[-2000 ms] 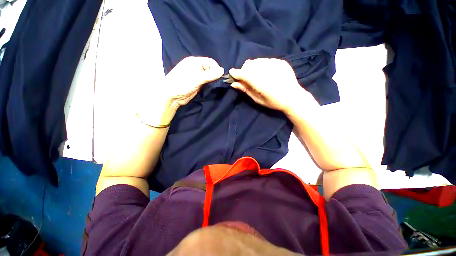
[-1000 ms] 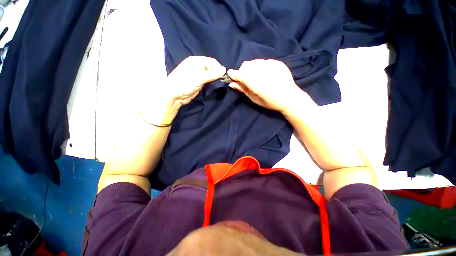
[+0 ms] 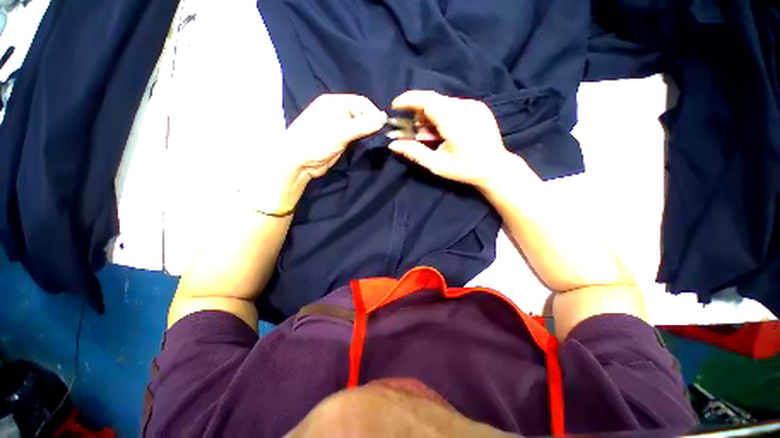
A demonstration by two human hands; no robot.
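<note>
A large navy garment (image 3: 428, 51) lies spread and folded in front of me on the white table. My left hand (image 3: 335, 133) pinches a raised bit of the garment between thumb and fingertips. My right hand (image 3: 453, 137) is just to the right of it and holds a small metallic tool (image 3: 404, 127), perhaps thread snips, partly hidden by the fingers. Its tip points at my left fingertips. A straight seam (image 3: 399, 227) runs down the cloth below my hands.
A long navy garment (image 3: 68, 128) hangs over the table edge at the left. More dark garments (image 3: 723, 171) lie at the right. The white table top (image 3: 620, 128) shows between them. A blue surface (image 3: 128, 342) is below left, and a red item (image 3: 727, 336) at lower right.
The fingers of my right hand have spread, so more of the small tool shows between them. My left hand stays in nearly the same place.
</note>
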